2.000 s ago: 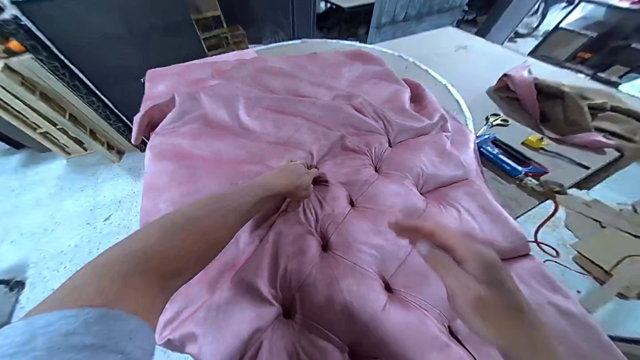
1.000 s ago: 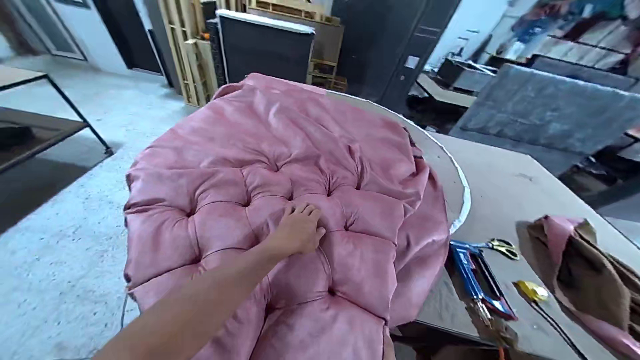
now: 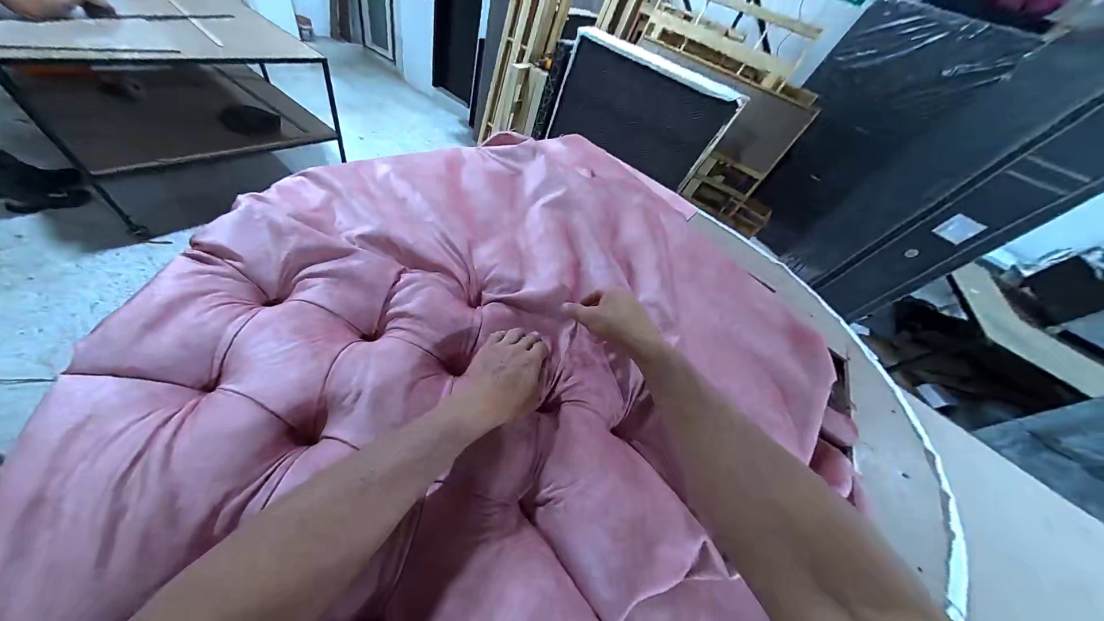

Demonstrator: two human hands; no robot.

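Pink velvet-like upholstery fabric (image 3: 362, 379) lies over a rounded padded panel, with deep button tufts and folded pleats across its left and lower parts and looser fabric toward the far side. My left hand (image 3: 509, 371) presses on the fabric beside a tuft near the middle, fingers bent over the surface. Just to its upper right, my right hand (image 3: 612, 321) has its thumb and index finger close together at a ridge of the fabric; whether cloth is pinched between them is unclear. A pale curved board edge (image 3: 897, 397) shows at the right, beyond the fabric.
A metal-framed table (image 3: 302, 43) with a lower shelf stands at the upper left, where another person's hand and foot show at the edge. Behind the panel lean a black framed board (image 3: 647, 112) and wooden frames (image 3: 517, 78). A dark wrapped piece (image 3: 914, 86) stands upper right.
The view has swung strongly. My right hand, out of clear sight one second ago, now works beside my left hand on the fabric. The stapler and scissors have left the view.
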